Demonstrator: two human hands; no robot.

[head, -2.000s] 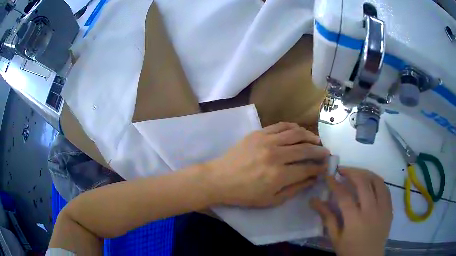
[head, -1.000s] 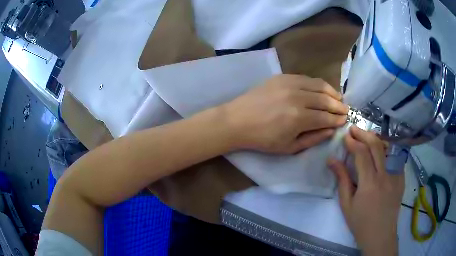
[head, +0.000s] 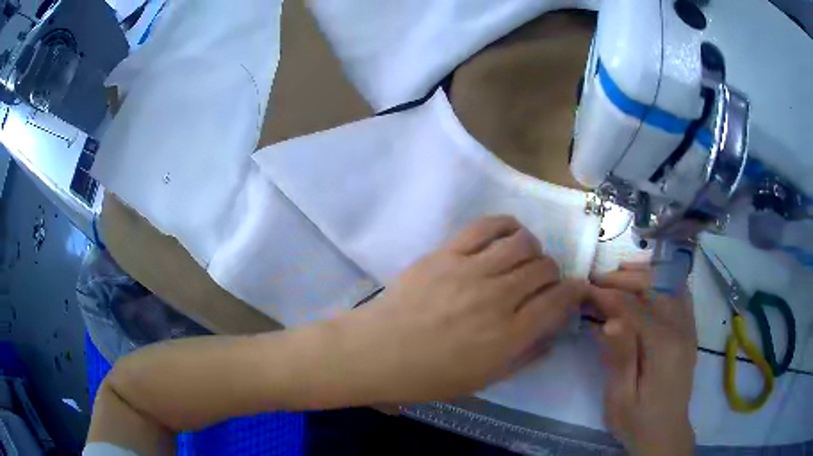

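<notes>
A smaller white panel (head: 374, 178) with a curved edge lies over larger brown and white garment panels (head: 312, 89). Its curved edge runs to the presser foot (head: 593, 205) under the white machine head (head: 651, 98). My left hand (head: 490, 307) lies on the white panel in front of the foot, its fingertips bent at the right edge. My right hand (head: 646, 347) pinches the panel edge close beside the left fingertips, below the foot. The exact seam layers between the fingers are hidden.
Thread snips (head: 749, 343) with yellow and green handles lie on the white table at the right. A measuring scale (head: 499, 430) runs along the front edge. A blue crate (head: 241, 436) is below, and a second machine (head: 45, 151) stands at the left.
Since a second ago, both hands have moved down from the needle area, uncovering the foot and the panel's curved edge. The smaller panel lies flatter and extends to the foot.
</notes>
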